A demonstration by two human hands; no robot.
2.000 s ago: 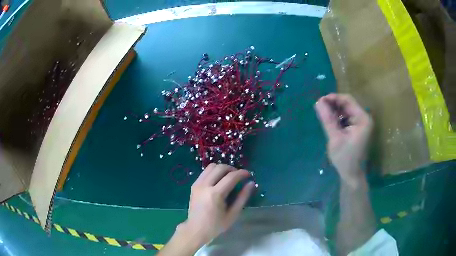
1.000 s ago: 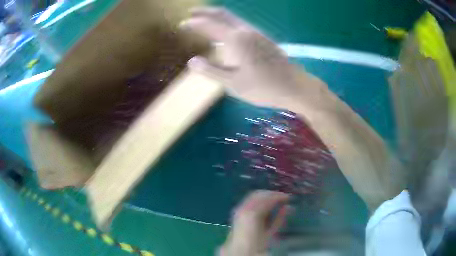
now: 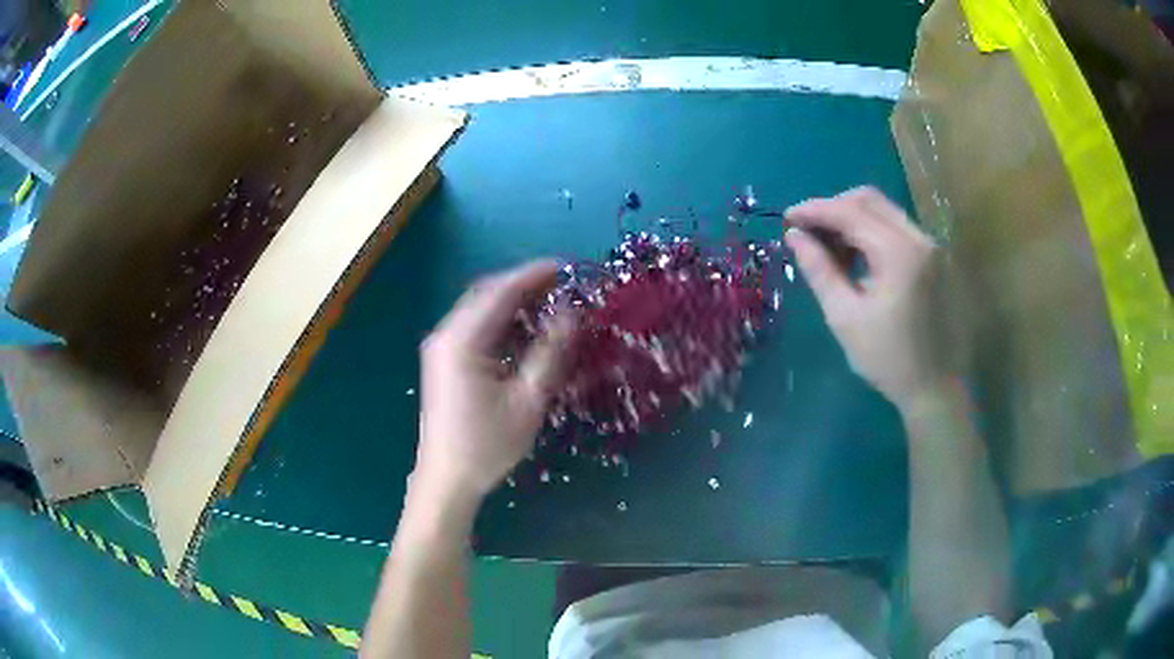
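Observation:
A tangled pile of red wire leads [image 3: 657, 322] with tiny silver and white end pieces lies on the green mat, partly blurred. My left hand [image 3: 496, 367] is at the pile's left edge, fingers curled and blurred; whether it grips any leads cannot be told. My right hand [image 3: 869, 277] is just right of the pile's upper right side. Its thumb and forefinger are pinched on a thin dark lead [image 3: 769, 213] that reaches left toward the top of the pile.
An open cardboard box [image 3: 303, 277] with more red leads inside stands at the left. A second box [image 3: 1017, 258] with yellow tape [image 3: 1094, 206] stands at the right. A white strip [image 3: 644, 77] crosses the far side. Hazard tape [image 3: 277, 618] runs near the lower left edge.
My right hand has moved from over the left box back to the pile's right side and now pinches a lead. My left hand has moved up to the pile's left side. The view has shifted.

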